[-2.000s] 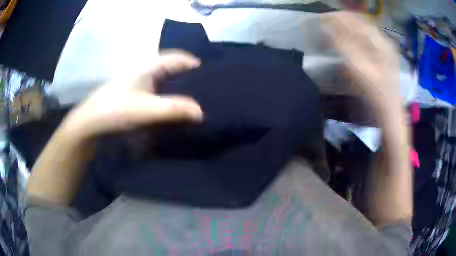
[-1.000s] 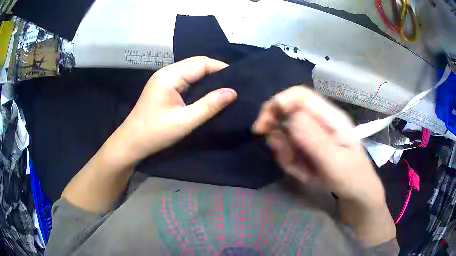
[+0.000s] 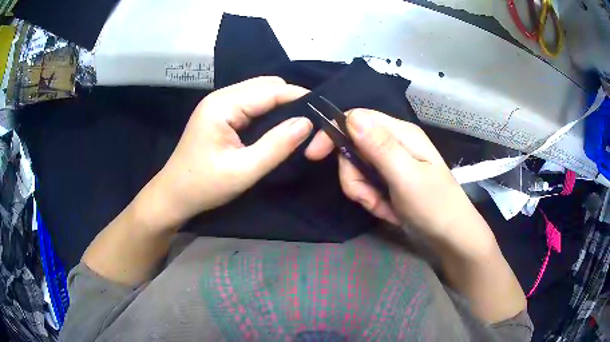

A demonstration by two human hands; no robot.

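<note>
A large matte black fabric piece lies over the front edge of the white table and my lap. My left hand lies on it at the left, thumb and forefinger pinching a fold of it. My right hand holds dark thread snips, their two thin points apart and directed up-left, close to my left fingertips. The snips' rear end is hidden in my palm. A white tape runs from beside my right hand toward the right.
Red and orange-yellow scissor handles lie at the upper right of the white table. A blue tray is at the right edge. Pink ties lie on black cloth at the lower right. A dark strip lies at the top.
My right hand came in from the right over the black fabric, and the snips now show clearly with their points near my left fingertips. My left thumb and forefinger have closed onto the fabric.
</note>
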